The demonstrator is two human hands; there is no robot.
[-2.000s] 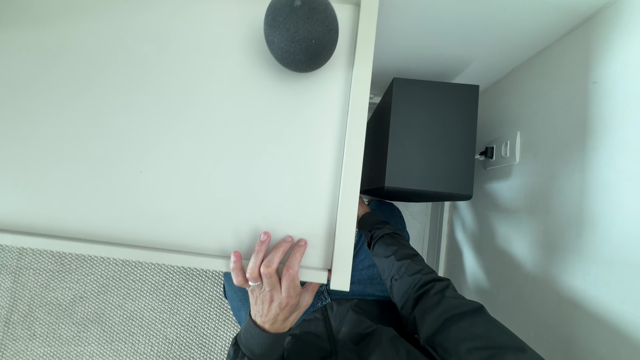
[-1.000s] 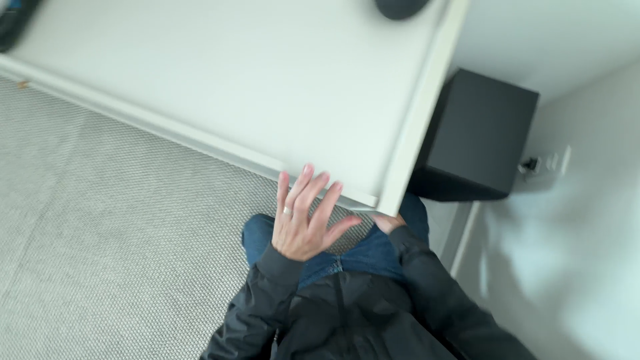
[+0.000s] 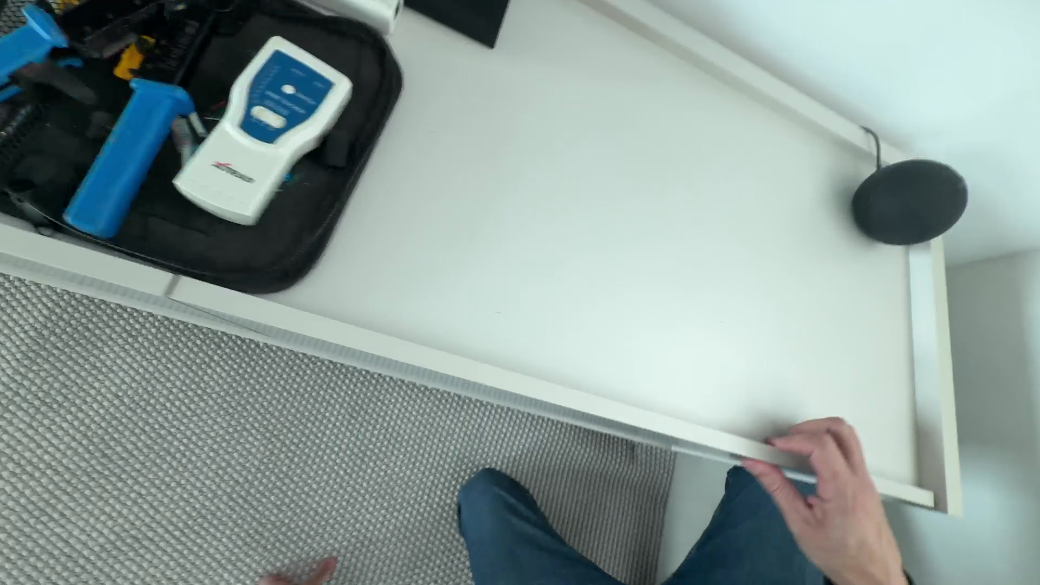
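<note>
My right hand (image 3: 841,500) pinches the raised front rim (image 3: 504,378) of a white tabletop (image 3: 609,244), near its right corner, with the thumb low on the outer side and the fingers over the top. Of my left hand (image 3: 302,574), only a few fingertips show at the bottom edge, above the grey woven carpet and away from the table; the rest is out of frame. A black zippered tool case (image 3: 366,154) lies unzipped on the left of the tabletop, holding a white and blue cable tester (image 3: 264,130) and blue-handled tools (image 3: 126,162).
A dark round smart speaker (image 3: 910,201) with a cable stands at the back right corner. A black flat object (image 3: 467,16) and a white device (image 3: 370,10) lie at the back. White walls border the back and right; my knees (image 3: 508,520) are below the front rim.
My left hand has left the front rim. My right hand, earlier low beside the corner, is now on that rim. The view has shifted, bringing in the tool case and losing the black box.
</note>
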